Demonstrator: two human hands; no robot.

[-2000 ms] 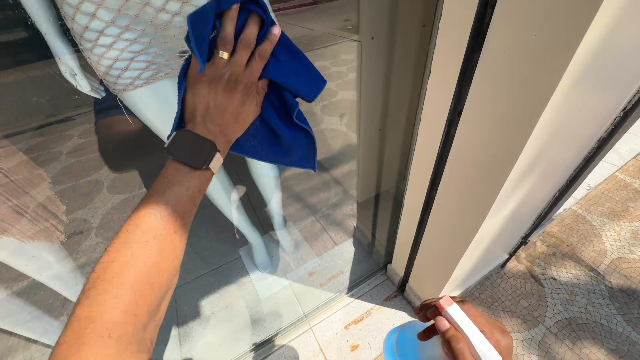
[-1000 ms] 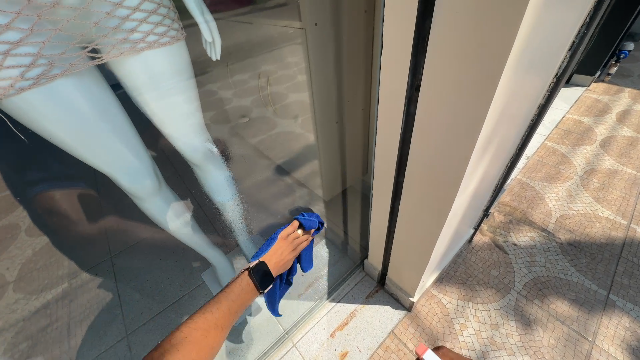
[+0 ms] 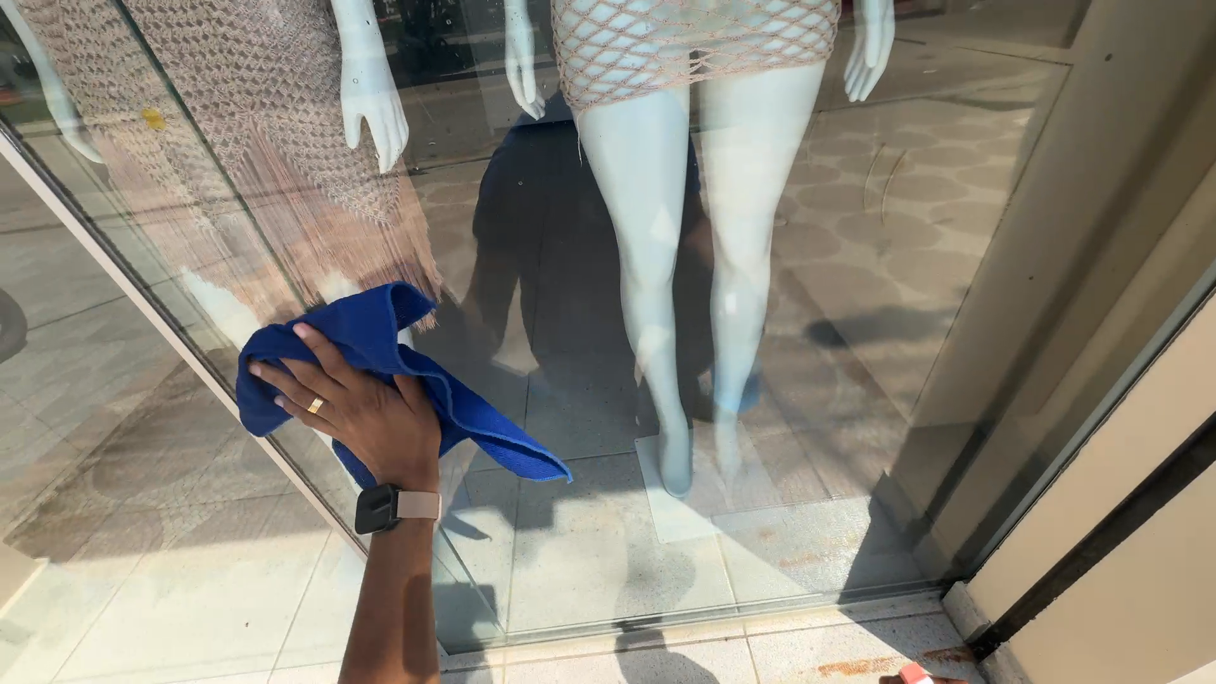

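Note:
My left hand (image 3: 366,413), with a ring and a watch (image 3: 378,508) on the wrist, presses a blue cloth (image 3: 494,432) flat against the shop window glass (image 3: 570,380), close to the pane's left edge. The cloth bunches around the fingers and one corner trails to the right. At the bottom edge of the view, near the right corner, only a bit of my right hand (image 3: 940,679) shows beside the red and white top of a spray bottle (image 3: 915,673); the rest of the hand and bottle is out of frame.
Behind the glass stand a mannequin in a net skirt (image 3: 655,218) and another in a fringed crochet garment (image 3: 256,123). A metal frame edge (image 3: 180,332) runs down the left. A beige column (image 3: 1121,532) stands at the right, and a tiled ledge (image 3: 788,651) lies below the pane.
My left hand and the cloth have gone from the glass near the right-hand column to the pane's left edge. The view has swung left. My right hand has mostly left the frame.

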